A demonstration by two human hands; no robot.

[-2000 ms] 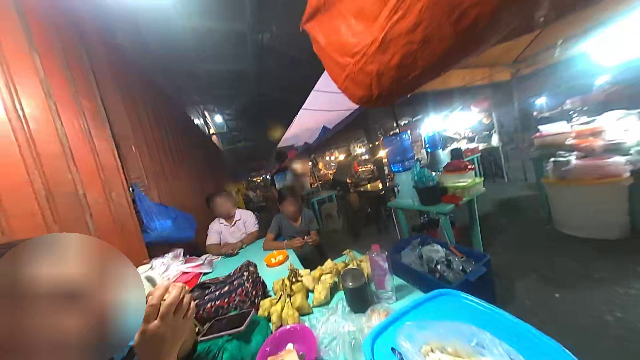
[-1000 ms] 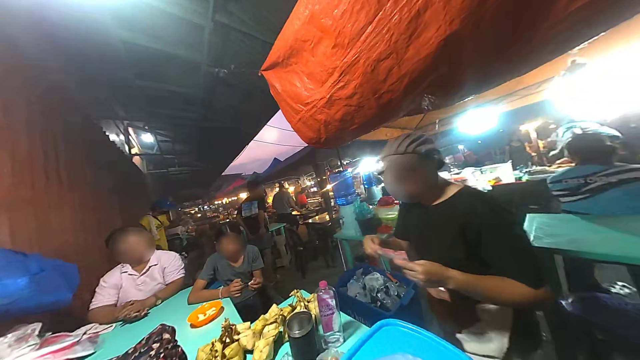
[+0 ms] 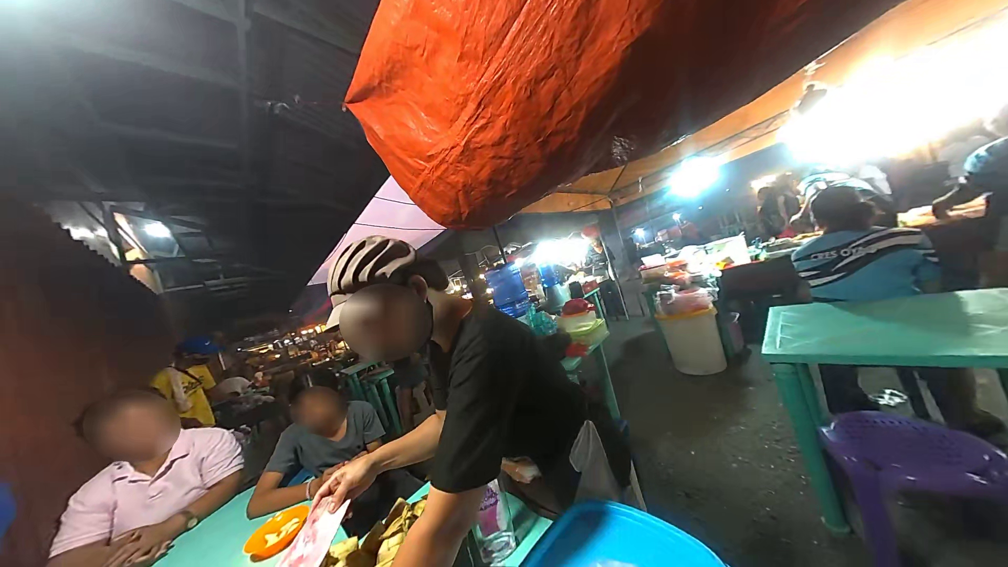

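Neither of my hands is in view. In front of me, a person in a black shirt and striped cap leans over the green table (image 3: 209, 524), one hand on a pink-and-white sheet or packet (image 3: 316, 535). An orange plate (image 3: 276, 532) with pale pieces of food lies beside it. Woven leaf pouches (image 3: 391, 535) are partly hidden behind that person's arm. A clear plastic bottle (image 3: 494, 524) with a purple label stands to their right, next to a blue plastic basin (image 3: 622, 539) at the bottom edge.
Two people sit at the table's far left side. An orange tarp (image 3: 504, 102) hangs overhead. On the right are a green table (image 3: 890, 327), a purple plastic chair (image 3: 917, 453) and a white bucket (image 3: 693, 342). A person in a blue shirt sits beyond the green table.
The person in black, upright with pink material in both hands a second ago, now bends over the table and reaches across it. The view has swung to the right.
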